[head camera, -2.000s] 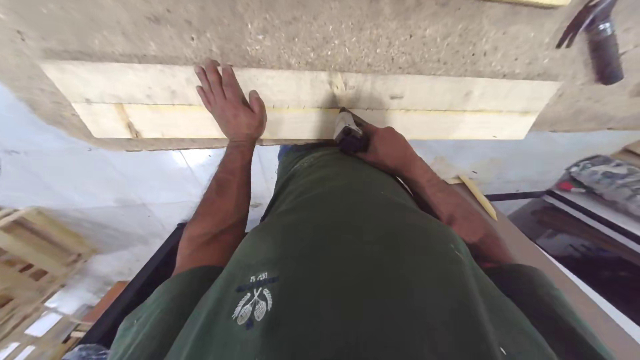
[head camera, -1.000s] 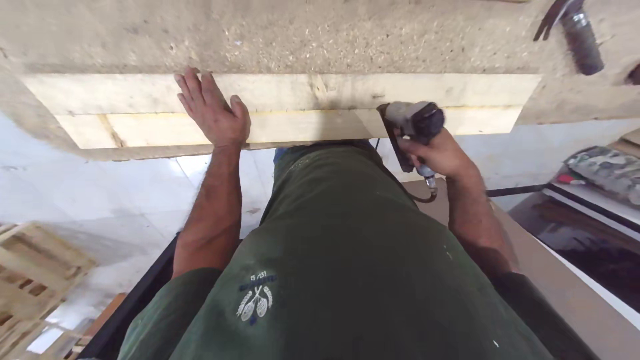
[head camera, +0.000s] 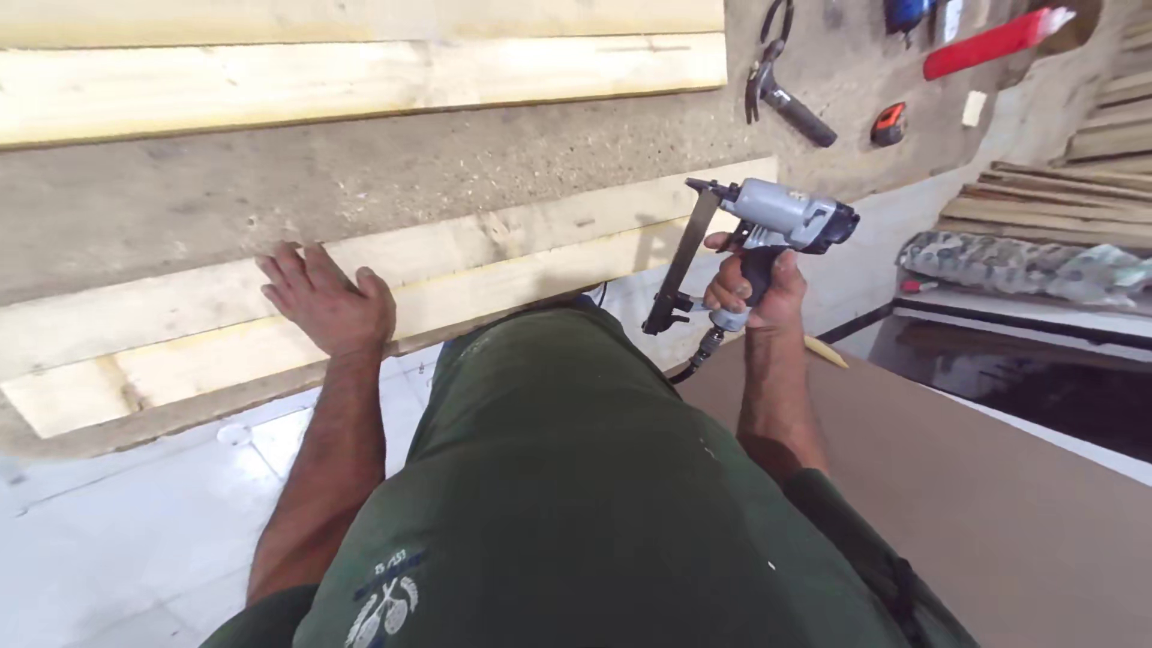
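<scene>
My left hand (head camera: 331, 301) lies flat, palm down and fingers apart, on two long pale wooden boards (head camera: 504, 243) that sit edge to edge along the near side of the workbench (head camera: 270, 202). In my right hand (head camera: 760, 288) is a pneumatic stapler or nailer (head camera: 778, 216), gripped by its dark handle. An air hose (head camera: 697, 360) joins the handle's base. The tool is held up over the right end of the boards, its nose pointing left and its long magazine slanting down toward me.
More pale boards (head camera: 360, 81) lie at the bench's far left. Beyond my right hand are a claw hammer (head camera: 792, 108), a tape measure (head camera: 889, 124) and a red tube (head camera: 994, 43). Wooden slats (head camera: 1044, 211) and a wrapped bundle (head camera: 1017, 265) are at the right; a brown panel (head camera: 936, 450) lies below.
My right hand has lifted the air tool off the boards and moved it right. My left hand stays flat on the boards. The view has shifted, showing more boards and tools at the far side.
</scene>
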